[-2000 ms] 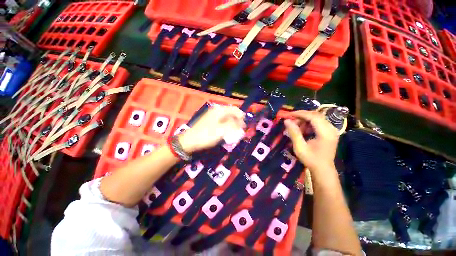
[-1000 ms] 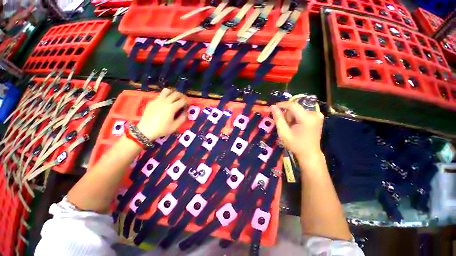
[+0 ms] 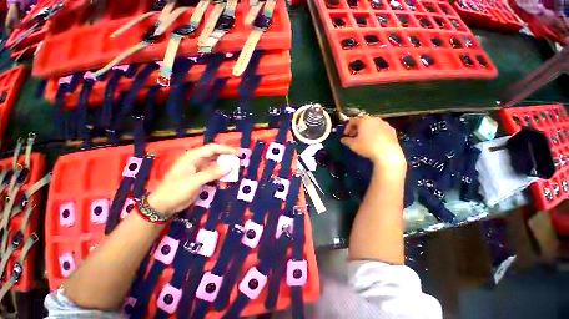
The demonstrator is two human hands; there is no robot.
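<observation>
The near red compartment tray (image 3: 81, 177) holds pale pink squares with dark round centres, the watch heads (image 3: 251, 233), one per filled pocket. Dark navy straps (image 3: 231, 255) lie diagonally across them. My left hand (image 3: 187, 180) is over the tray's middle, with thumb and fingers closed on a pale square watch head (image 3: 229, 168); its dark centre does not show. My right hand (image 3: 374, 142) is right of the tray, at the upper left edge of the loose dark strap pile (image 3: 430, 165). Its fingers are bent together; what they touch is too small to tell.
A pale ring with a shiny centre (image 3: 311, 123) stands at the tray's upper right corner. Stacked red trays (image 3: 68, 50) with tan-strapped watches (image 3: 181, 34) lie beyond. A tray of dark watch heads (image 3: 399, 76) is at the upper right. A black object (image 3: 530, 152) is far right.
The view has swung right, so the trays sit further left. My left hand has moved over the filled pockets and holds a pale square. My right hand has left the tray for the strap pile.
</observation>
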